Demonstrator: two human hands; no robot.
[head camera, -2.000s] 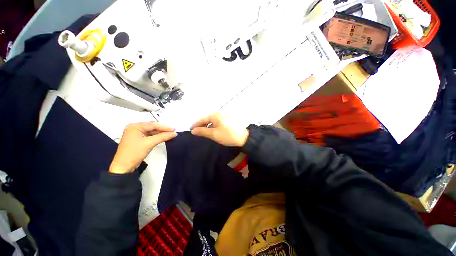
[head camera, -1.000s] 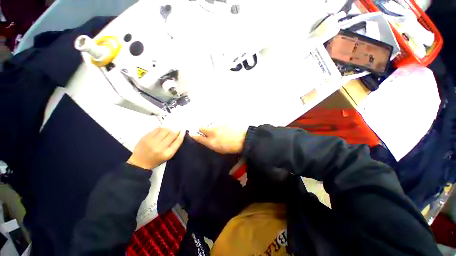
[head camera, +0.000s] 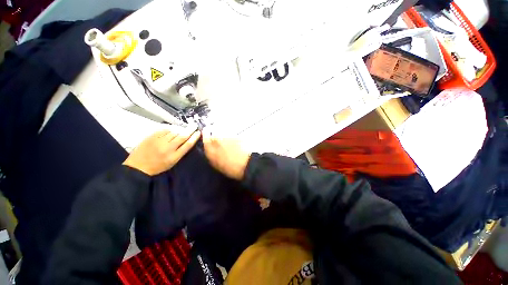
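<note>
A navy-black garment piece (head camera: 181, 189) hangs from my fingertips down over the table edge and my lap. My left hand (head camera: 160, 151) pinches its top edge just below the presser foot and needle area (head camera: 195, 116). My right hand (head camera: 225, 155) is close beside it, fingers at the same edge. The cloth's edge between the fingertips is mostly hidden. The white sewing machine head (head camera: 223, 61) lies beyond my hands, with a yellow-ringed part (head camera: 118, 47) at its left end.
Dark cloth (head camera: 72, 150) covers the table's left side. At right are a smartphone (head camera: 402, 69), an orange-red basket (head camera: 473, 61), a white paper sheet (head camera: 445, 136) on dark pieces, and red pieces (head camera: 365, 155). A red crate (head camera: 156, 261) is below.
Both hands have moved up with the cloth edge, closer to the presser foot. The right hand has turned, its fingers now pointing more toward the needle area. The view has shifted slightly.
</note>
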